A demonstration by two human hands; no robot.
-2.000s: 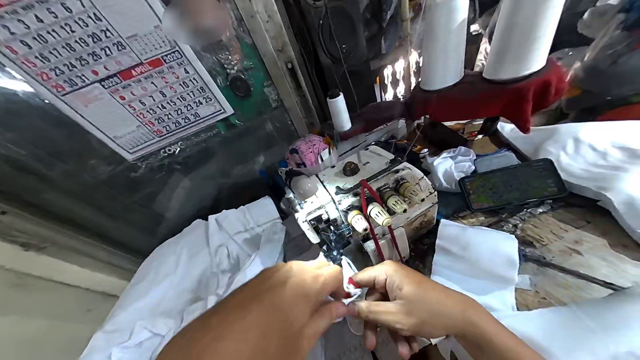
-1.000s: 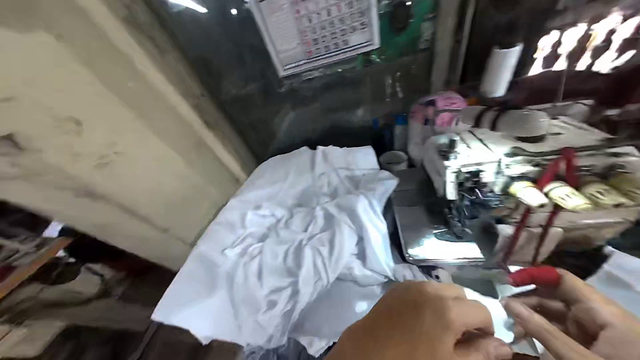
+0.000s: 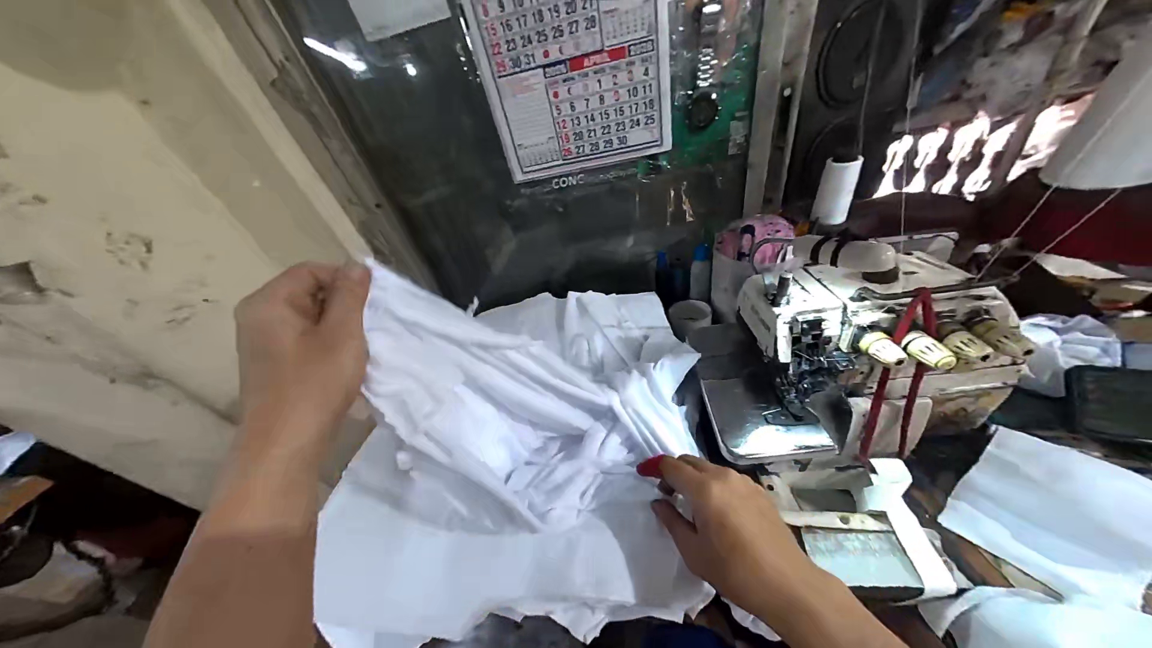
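Note:
White fabric (image 3: pixel 468 405) is stretched up from a crumpled pile, its upper left corner pinched in my left hand (image 3: pixel 306 333). My right hand (image 3: pixel 720 522) is at the pile's right side, a red covering on one fingertip; whether its fingers grip the cloth is not clear. Just right of the pile stands an overlock sewing machine (image 3: pixel 891 333) with yellowish tension dials (image 3: pixel 927 349) and a red strap (image 3: pixel 880 405) looped over it. Its metal cloth plate (image 3: pixel 765 423) lies beside the fabric.
White cloth pieces (image 3: pixel 1053 513) lie right of the machine, near a dark phone (image 3: pixel 1109 400). Behind are a small cup (image 3: pixel 690 315), a white thread spool (image 3: pixel 837 191) and a large thread cone (image 3: pixel 1107 126). A calendar (image 3: pixel 576 81) hangs on the glass; a wall (image 3: pixel 135 243) borders the left.
My hands, close together near the machine before, are now apart. The left has moved left and up and lifts part of the white fabric pile. The view has swung left since the first frame.

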